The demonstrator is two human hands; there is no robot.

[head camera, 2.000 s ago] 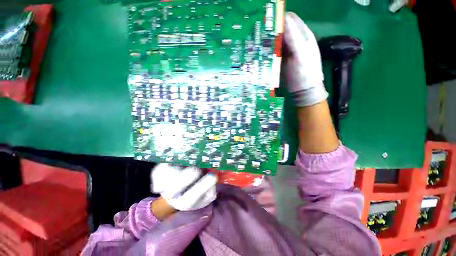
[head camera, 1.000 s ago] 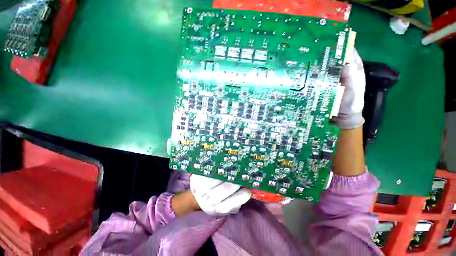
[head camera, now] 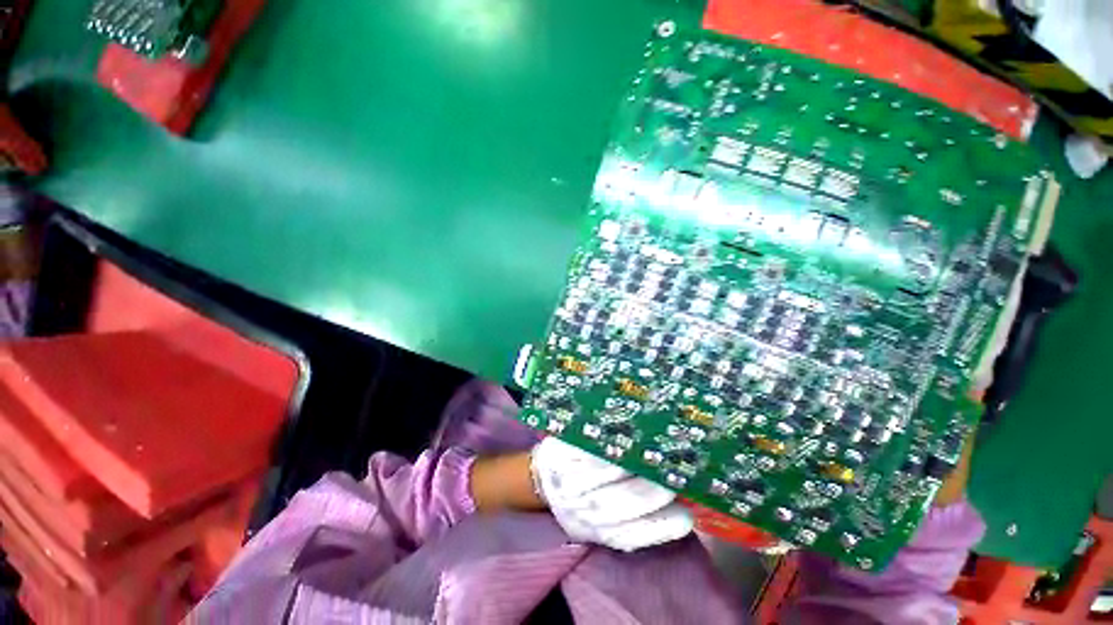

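Note:
A large green circuit board (head camera: 763, 287) fills the centre right, tilted, its side with rows of tiny parts facing me. Pale edge connectors run along its right edge. A red-orange foam pad (head camera: 873, 61) shows beyond its far edge and a little below its near edge. My left hand (head camera: 610, 498), in a white glove, holds the near edge, its fingers partly under the board. My right hand (head camera: 998, 336) is at the right edge, mostly hidden behind the board; only a strip of white glove shows. A black barcode scanner (head camera: 1037, 311) is partly hidden right of the board.
Another board (head camera: 153, 27) lies on a red pad (head camera: 159, 86) at the far left of the green bench (head camera: 366, 183). A black tote (head camera: 293, 366) with stacked red pads (head camera: 147, 415) is at the lower left. Foam trays (head camera: 995, 592) are at the lower right. A yellow-and-black striped box (head camera: 976, 37) is at the back right.
The board and both hands have shifted right in the picture, and the board is turned clockwise. The view has swung left, showing more of the tote. The right hand has become mostly hidden.

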